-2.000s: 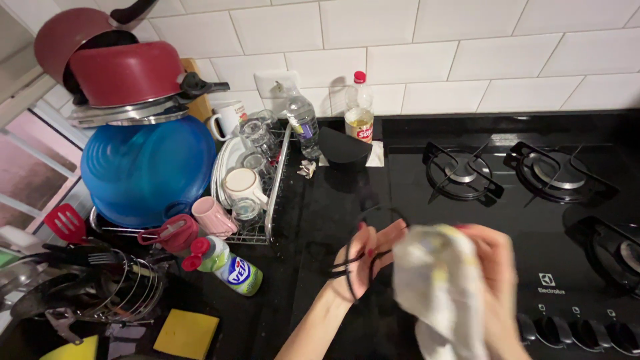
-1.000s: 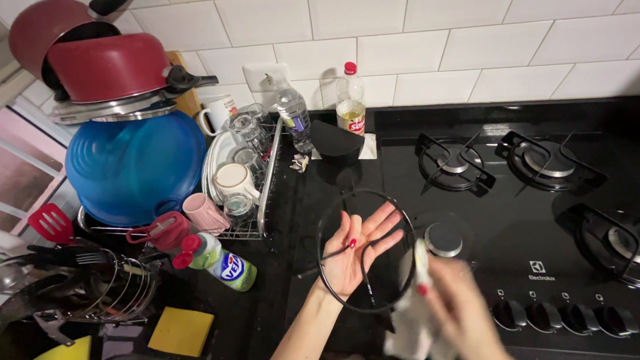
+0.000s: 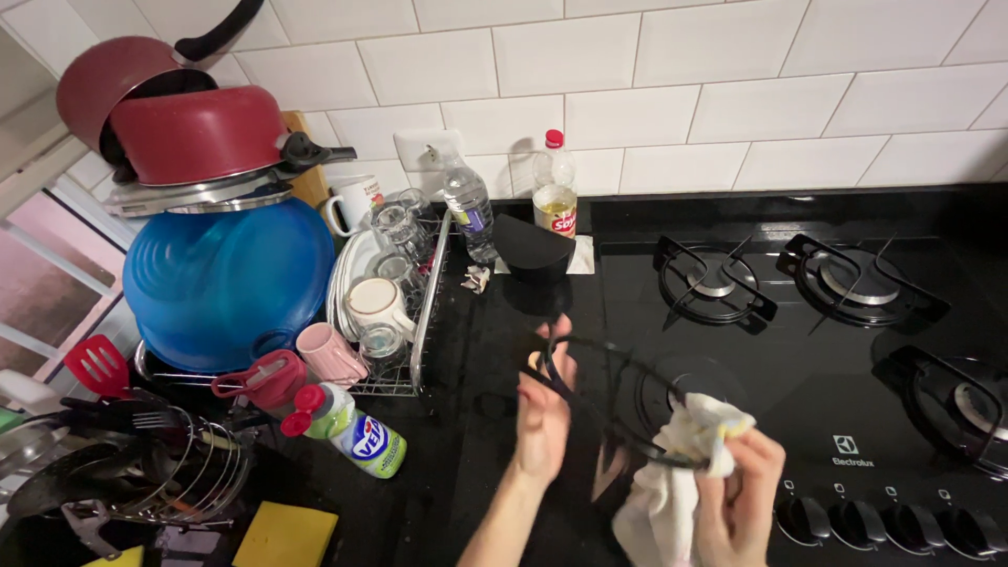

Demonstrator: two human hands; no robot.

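My left hand grips one side of a round black wire pan support from a gas stove. At the ring's right side, my right hand pinches a white cloth with yellow marks against the wire; the cloth hangs below it. The support is tilted above the black counter's edge with the glass cooktop. Beneath and behind it lies a front burner, which has no support on it. Other burners carry their black supports.
Left stands a wire dish rack with glasses, mugs, plates and a blue plastic bowl, red pots above. Nearby are a detergent bottle, yellow sponge cloth, cutlery basket, water bottle, oil bottle and black holder.
The pan support, facing the camera a second ago, is now tilted. My right hand has brought the cloth up onto its right side, and my left fingers have closed around its left side.
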